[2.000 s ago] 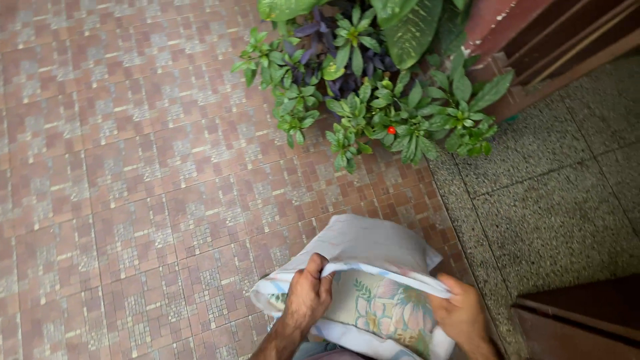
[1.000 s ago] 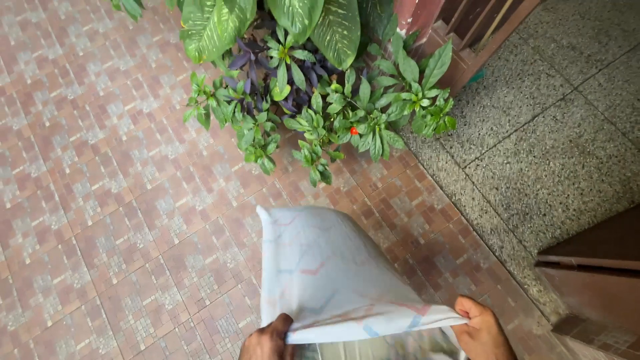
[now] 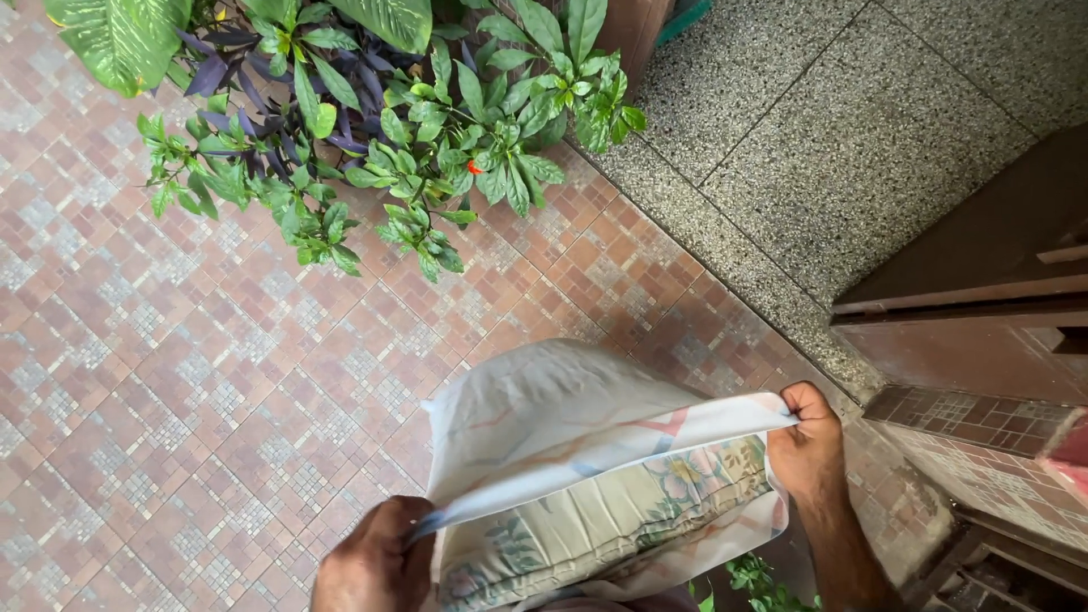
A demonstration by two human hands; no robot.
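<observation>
A white pillowcase [image 3: 544, 408] with faint coloured marks hangs between my two hands, its mouth spread toward me. Inside it lies a pillow [image 3: 586, 518] in floral cream fabric, its seamed end showing at the mouth. My left hand [image 3: 378, 552] pinches the left corner of the case's hem. At the hem's right corner, my right hand [image 3: 807, 442] grips the cloth between thumb and fingers. The far part of the pillow is hidden by the case.
Leafy potted-type plants [image 3: 408, 161] with a red fruit stand ahead on the patterned tile floor [image 3: 212, 382]. A speckled stone slab [image 3: 816, 127] lies at the upper right, beside a dark brown door or gate [image 3: 977, 246]. More green leaves [image 3: 752, 578] show at the bottom.
The case's mouth, drawn nearly flat one second ago, now gapes and shows more of the floral pillow. My right hand is higher than my left. The view has shifted.
</observation>
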